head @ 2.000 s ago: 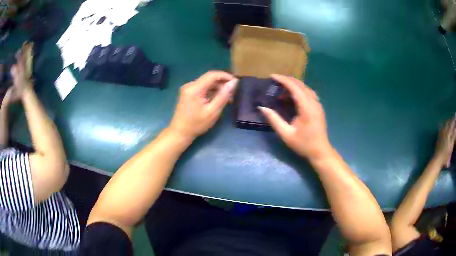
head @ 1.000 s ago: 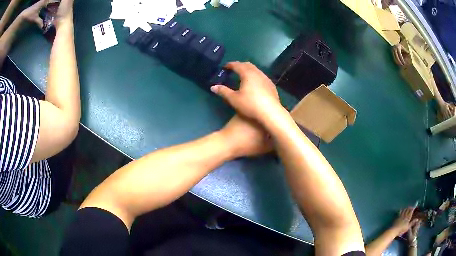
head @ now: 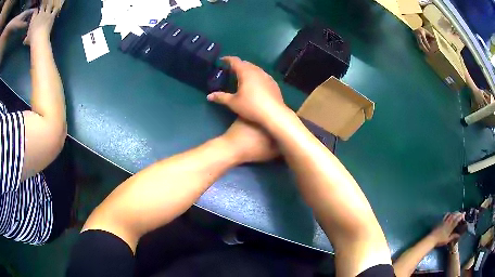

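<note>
The open retail box has its plain brown lid raised; its dark body is partly behind my right forearm. My left hand is at the box's left side, beneath my crossed right arm, its fingers hidden. My right hand reaches left over it, thumb and fingertips around the end small black unit of the row; whether they press on it is unclear. The row of small black units lies in stepped form with pale markings.
A tall black tray stack stands behind the box. White papers and a loose white card lie at upper left. A person in a striped top is at left. Other hands are at far right, some by brown cartons.
Since two seconds ago, my right hand has left the box and crossed over my left arm to the unit row. Over the last second, the hands hold nearly the same pose; the view has shifted slightly.
</note>
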